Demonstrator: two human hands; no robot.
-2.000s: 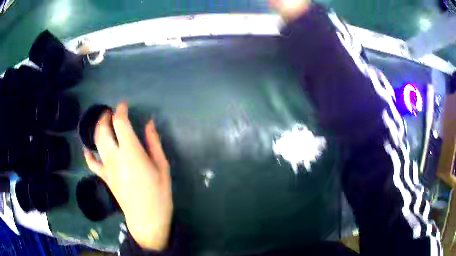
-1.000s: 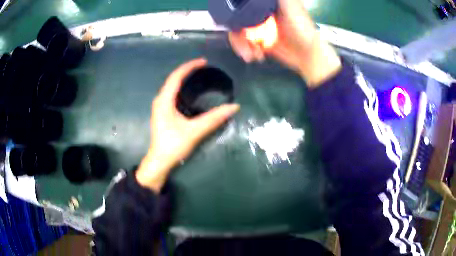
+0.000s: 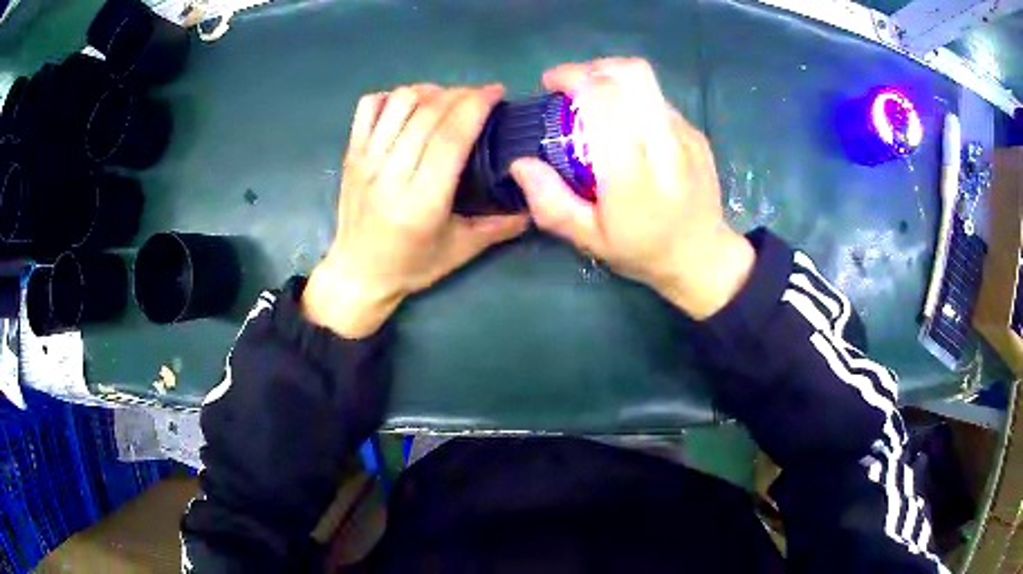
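Note:
My left hand (image 3: 409, 191) holds a black outer housing (image 3: 482, 179), mostly hidden by the fingers, above the bench middle. My right hand (image 3: 639, 179) grips a black ribbed inner unit (image 3: 532, 132) by its end with the glowing pink-purple LED ring (image 3: 582, 146). The ribbed part lies sideways against the housing, its left end at or inside the opening; how deep is hidden by my left hand.
Several black open-ended housings (image 3: 186, 277) cluster at the bench left. Another unit with a lit purple ring (image 3: 895, 122) stands at the right, near a pale stick (image 3: 943, 213) and a dark gridded strip (image 3: 959, 294). A cardboard box (image 3: 1002, 275) is at the right edge.
My right hand has come down from the conveyor side with the lit unit and met the housing in my left hand. The view has shifted, showing more of my torso.

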